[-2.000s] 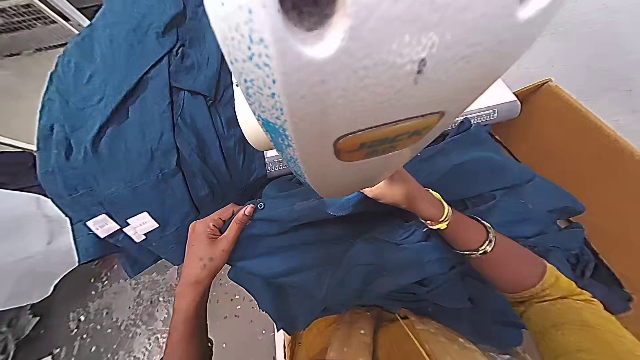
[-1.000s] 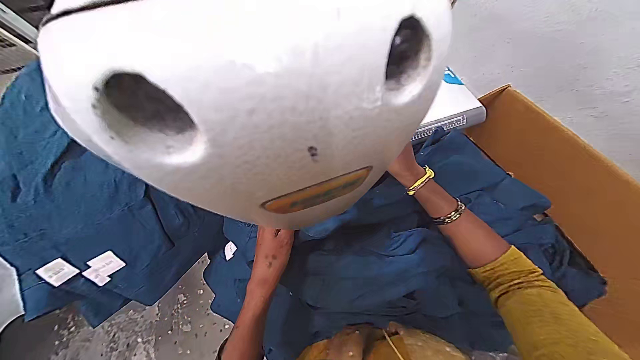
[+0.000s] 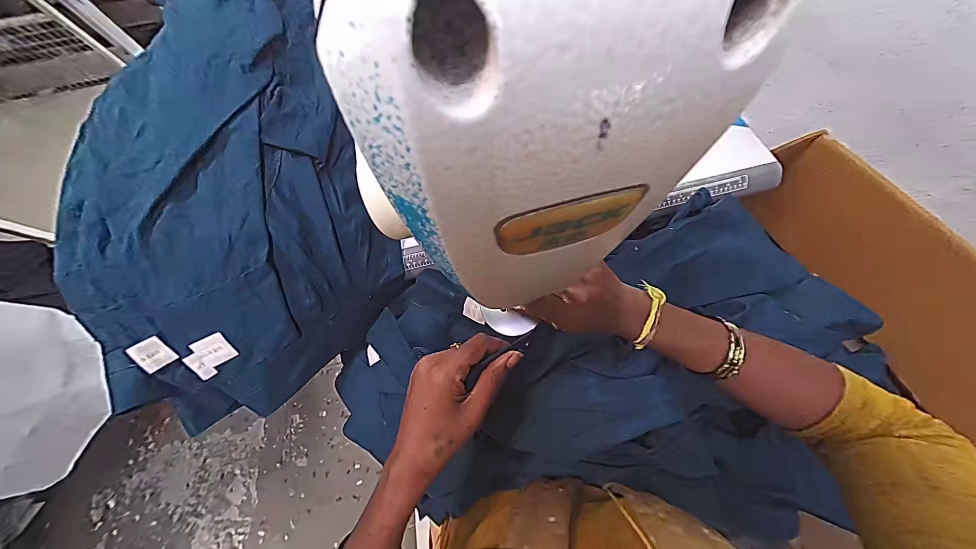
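Observation:
A white Jack sewing machine head point(image 3: 549, 152) fills the upper middle and hides the needle area. Under its lower end lies dark blue fabric point(image 3: 595, 396), spread in folds. My left hand point(image 3: 450, 389) pinches an edge of this fabric between thumb and fingers, just below the machine head. My right hand point(image 3: 587, 305), with a yellow band and bangles at the wrist, is at the fabric beneath the head; its fingertips are partly hidden, so its grip cannot be made out. A small white tag point(image 3: 473, 310) shows on the cloth between the hands.
More blue garments point(image 3: 198, 213) hang at the left, with white labels point(image 3: 212, 352) near their lower edge. A brown cardboard box point(image 3: 884, 259) stands at the right, beside the white machine bed point(image 3: 732, 164). White cloth point(image 3: 46, 396) lies at the far left, above a speckled grey floor point(image 3: 244, 473).
The view has swung back after tilting toward the machine head. Compared with two seconds ago, the fabric is bunched differently, and my left hand is closer to my right, gripping an edge.

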